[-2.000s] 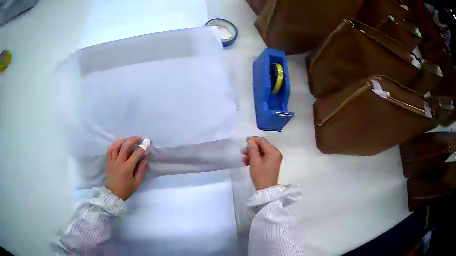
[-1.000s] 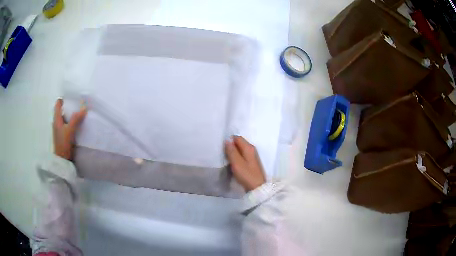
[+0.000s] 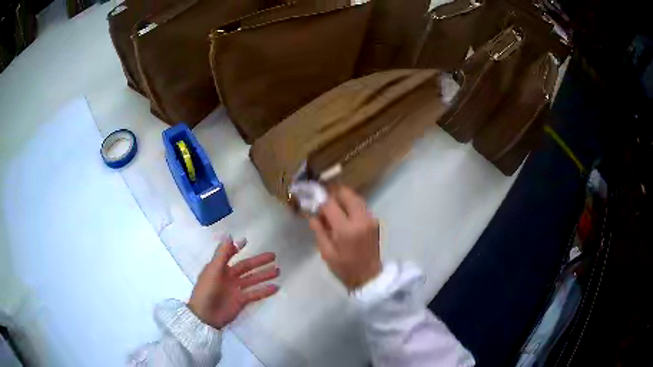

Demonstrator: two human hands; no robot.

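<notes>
A brown handbag (image 3: 358,132) lies tilted in front of the standing bags, its zip top facing me, somewhat blurred. My right hand (image 3: 344,233) grips its near end at the white wrapping (image 3: 309,195) on the zip pull. My left hand (image 3: 235,283) is open and empty above the white table, palm up with fingers spread, to the left of my right hand.
A blue tape dispenser (image 3: 197,175) with a yellow roll stands left of the bag. A blue-rimmed tape roll (image 3: 119,148) lies beside it. Brown handbags (image 3: 286,64) stand behind and to the right. White paper (image 3: 64,236) covers the left side. The table's dark edge is at right.
The view has swung right, and the wrapped flat bag is out of view. My right hand has let go of it and taken hold of a brown handbag. My left hand has let go and opened.
</notes>
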